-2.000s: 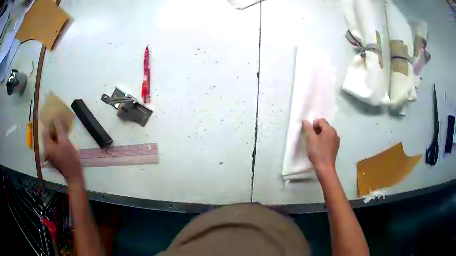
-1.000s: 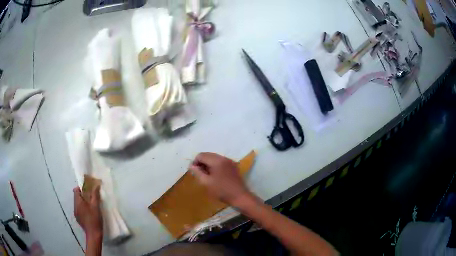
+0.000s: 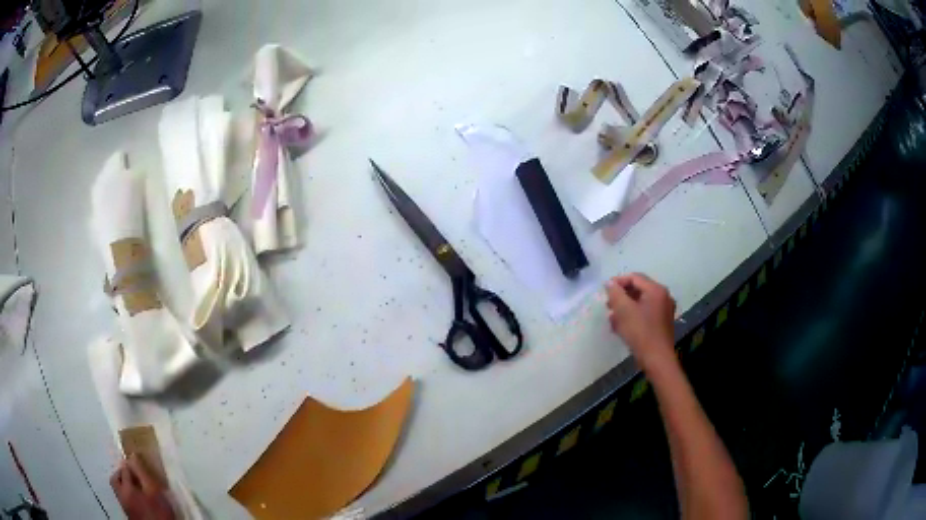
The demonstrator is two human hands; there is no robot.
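My left hand (image 3: 140,490), cut off by the bottom edge, holds a narrow folded white cloth piece (image 3: 114,391) with a small tan ticket (image 3: 141,447) against it. My right hand (image 3: 642,313) is over the table's front edge, right of the shears, with fingers curled in; a faint thin line shows near it, but I cannot tell whether it holds a thread. Tied cream bundles (image 3: 152,335) (image 3: 218,274) with tan tickets lie just beyond my left hand. A smaller bundle (image 3: 272,193) is tied with a mauve strip.
Black shears (image 3: 457,295) lie mid-table, beside a black block (image 3: 551,218) on white paper (image 3: 498,208). An orange-tan pattern piece (image 3: 325,452) is near the front edge. Tangled tie strips (image 3: 736,102) lie at the far right. A machine on a grey base (image 3: 142,66) stands far left.
The view has swung right. My right hand has moved from above the orange-tan pattern to right of the shears. My left hand still holds the white cloth and ticket.
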